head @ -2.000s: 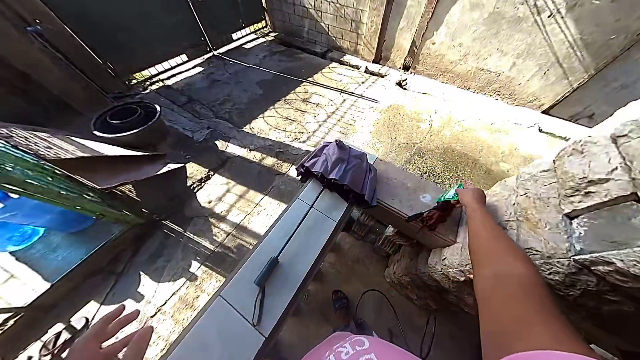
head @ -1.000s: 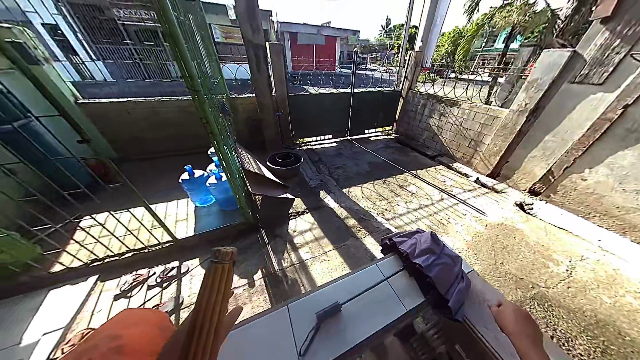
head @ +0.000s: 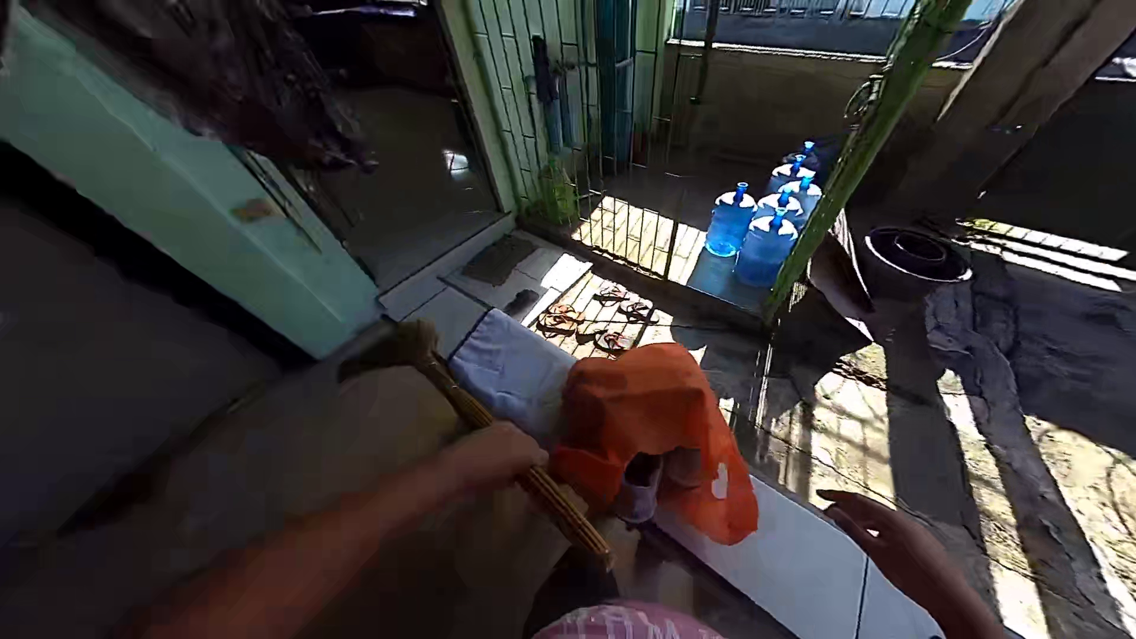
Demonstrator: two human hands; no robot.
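Observation:
A soft broom (head: 461, 399) with a ribbed, woven-looking handle slants across the middle, its bristle head at the upper left. My left hand (head: 499, 454) is closed around the handle. Right of it, an orange cloth or bag (head: 657, 399) lies on the white tiled ledge (head: 781, 555), with a shoe (head: 639, 488) partly showing under its fold. A pale blue-white cloth (head: 515, 368) lies just beyond. Over the ledge's right side, my right hand (head: 887, 532) is held with fingers apart and nothing in it.
Several blue water jugs (head: 768, 244) stand behind the metal grille and green post (head: 874, 151). Several sandals (head: 595, 319) lie on the sunlit floor. A doormat (head: 499, 259) lies by the doorway. A black tub (head: 919, 257) stands at the right. A green wall edge (head: 257, 222) borders the left.
The view has swung far left, from the yard and gate toward the doorway. Two seconds ago my left hand was empty and my right hand held something green; now the left holds the broom and the right is empty.

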